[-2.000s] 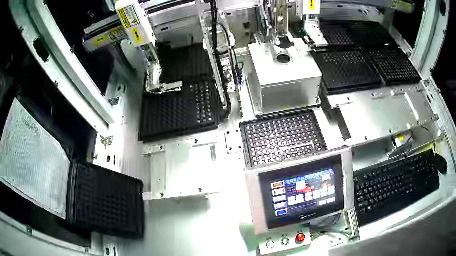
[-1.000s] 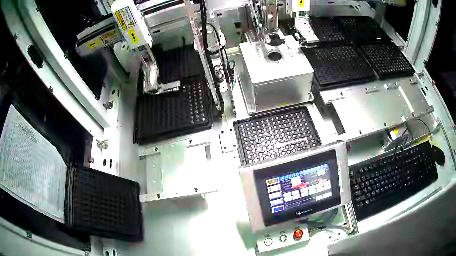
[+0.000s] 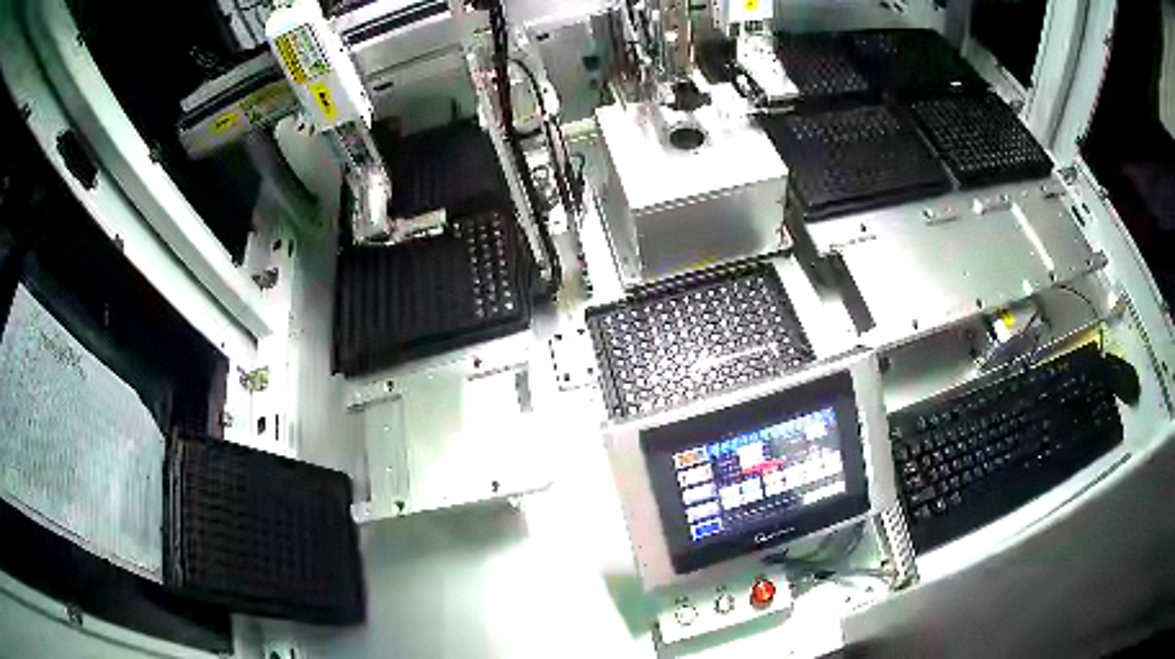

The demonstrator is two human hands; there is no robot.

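Neither of my hands is in the picture. Nearest in front of me, the touchscreen [image 3: 760, 474] stands tilted with its coloured screen lit. Below it are small round control buttons, one of them red [image 3: 763, 592]. Behind it a loaded part tray [image 3: 696, 337] holds rows of small shiny round parts. At the left, a black tray stack [image 3: 432, 294] has shiny parts in its right-hand columns only. Another black tray [image 3: 264, 528] lies at the lower left, beside a record form [image 3: 77, 431] with a printed table.
A keyboard [image 3: 1012, 444] lies right of the touchscreen, with a mouse [image 3: 1121, 379] at its far right end. Several black trays [image 3: 857, 155] lie at the back right. A white box [image 3: 696, 193] and a machine arm [image 3: 329, 84] stand over the deck.
The view has shifted slightly, so the machine parts sit a little further left and higher in the picture. Nothing in the machine has clearly moved.
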